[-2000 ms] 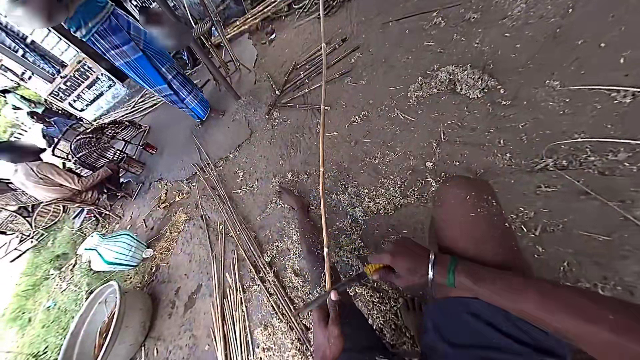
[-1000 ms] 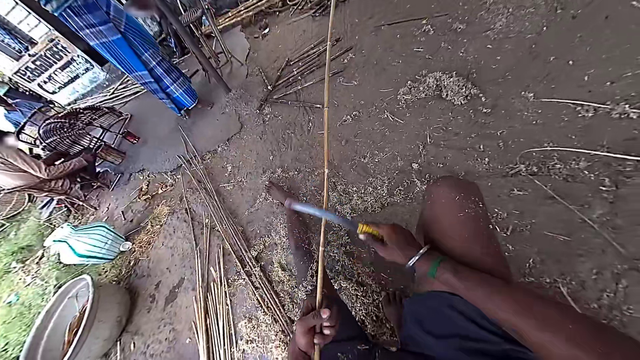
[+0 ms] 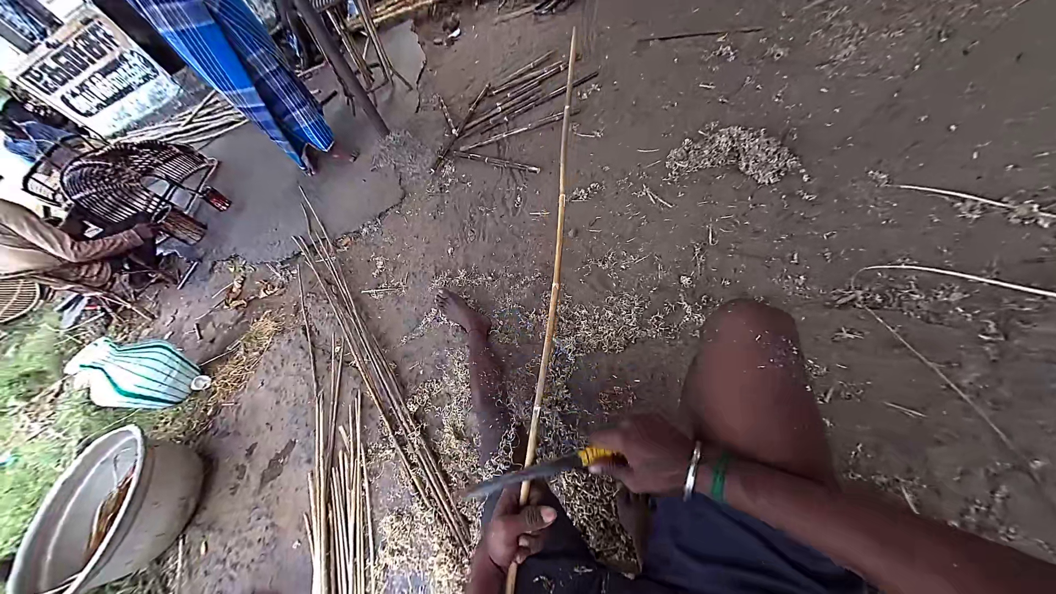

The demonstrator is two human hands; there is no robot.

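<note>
A long, thin cane [image 3: 554, 297] runs from my lap up across the view, over bare ground. My left hand [image 3: 518, 532] grips its lower part, with the thumb along it. In my right hand [image 3: 648, 452] is a knife [image 3: 528, 474] with a yellow handle; its blade lies across the cane just above my left hand. Whether the edge touches the cane cannot be told. Pale shavings [image 3: 602, 322] are strewn around my outstretched leg and bent knee.
Long canes [image 3: 384, 388] lie left of my leg, with shorter canes [image 3: 511, 103] farther off. At left are a grey tub [image 3: 165, 487], a striped sack [image 3: 140, 373], a seated person [image 3: 62, 239] by a woven cane chair [image 3: 124, 177], and a standing person's blue checked cloth [image 3: 239, 66].
My right hand has moved the knife away from my left hand up the cane, then back down close to it. The cane's far end now shows within the view.
</note>
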